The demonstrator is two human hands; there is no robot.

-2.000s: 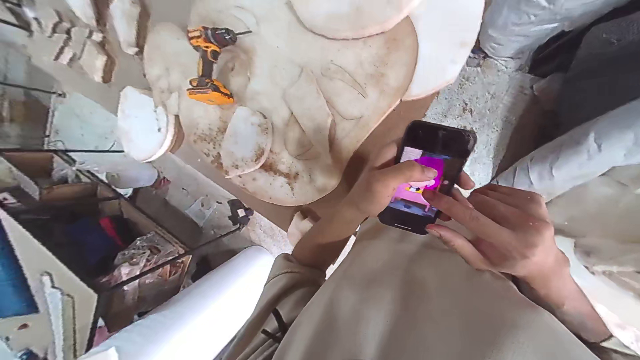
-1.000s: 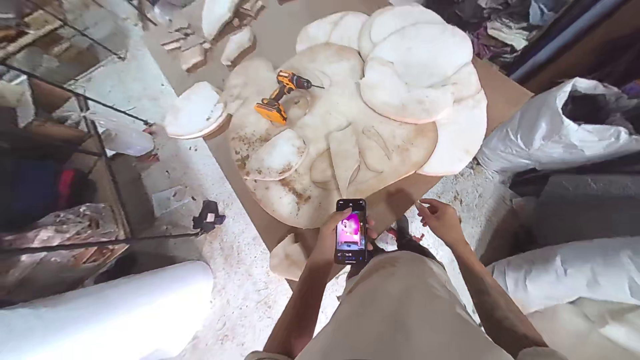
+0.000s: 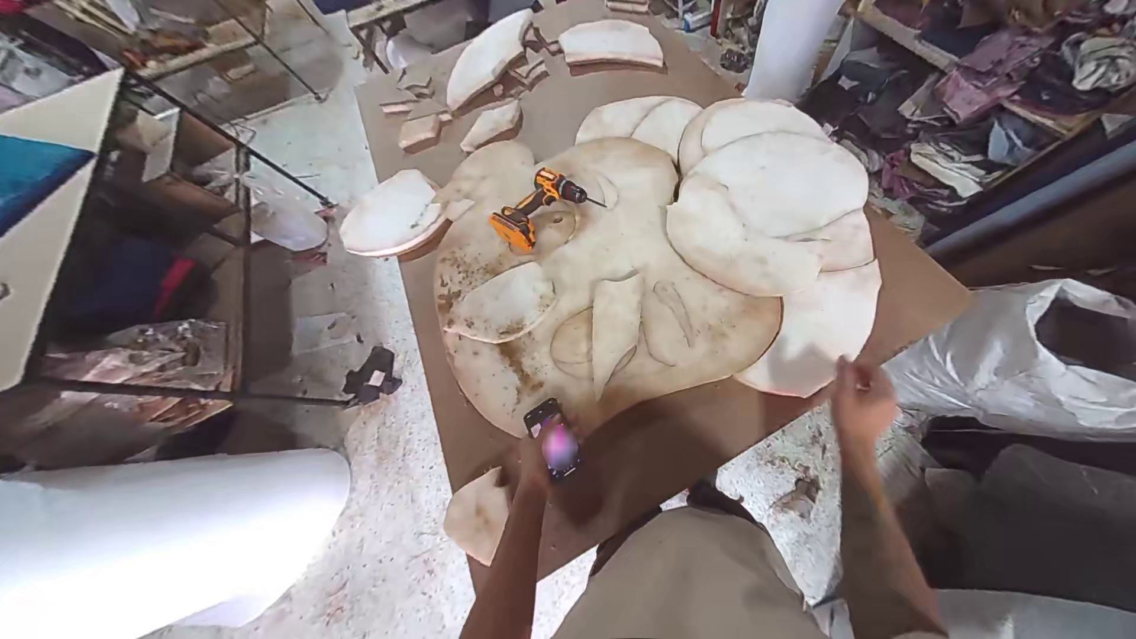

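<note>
In my left hand [image 3: 535, 451] is a smartphone [image 3: 561, 448] with a lit pink and purple screen, held over the near edge of a brown board. My right hand [image 3: 863, 399] hangs near the board's right edge, beside a pale foam-like piece [image 3: 821, 328]; its fingers are curled, and whether they touch that piece cannot be told. An orange and black cordless drill [image 3: 537, 209] with a bit lies on a large stained cream sheet [image 3: 692, 337]. A narrow offcut [image 3: 617, 324] and a rounded piece [image 3: 504, 303] rest on the same sheet.
Stacked rounded pale pieces [image 3: 772, 177] lie on the board's right part, smaller offcuts [image 3: 422, 129] at its far left. A metal-framed rack [image 3: 240, 266] and a white roll [image 3: 177, 532] stand left. On the right are a white sack [image 3: 1003, 355] and shelves of folded material [image 3: 985, 89].
Two seconds ago both hands were at the phone. The right hand has since come away to the right, while the left has carried the phone out over the board. The view has shifted widely.
</note>
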